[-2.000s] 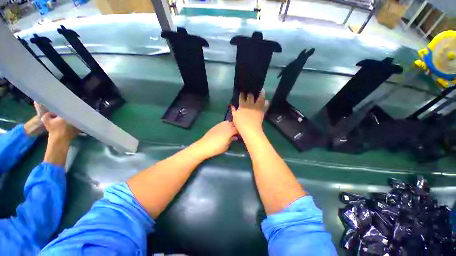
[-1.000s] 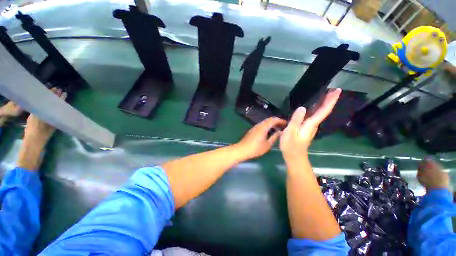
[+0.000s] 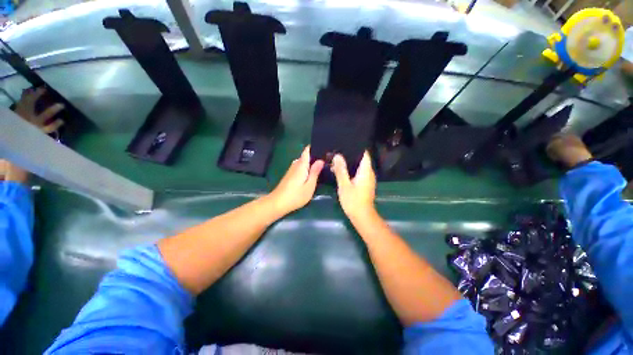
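Note:
My left hand (image 3: 300,182) and my right hand (image 3: 355,182) hold the near edge of a plain black inner card (image 3: 343,125), thumbs on top. The card is tilted up over a black box whose eared lid (image 3: 357,57) stands behind it. The card hides most of that box's base. To the left, two open black boxes show small shiny items in their bases, one nearer (image 3: 248,149) and one farther left (image 3: 165,139). Another box lid (image 3: 418,76) leans just right of the card.
Black boxes and flaps crowd the green belt (image 3: 201,177) at right. A heap of glossy black packets (image 3: 517,284) lies at lower right. A grey post (image 3: 83,163) crosses at left. Neighbours' hands show at left (image 3: 38,111) and right (image 3: 568,149). A yellow-and-blue fan (image 3: 590,41) stands upper right.
The boxes have shifted left in the picture. My hands, earlier apart at a box on the right, now hold the black card together. The right neighbour's hand has moved from beside the heap up to the boxes.

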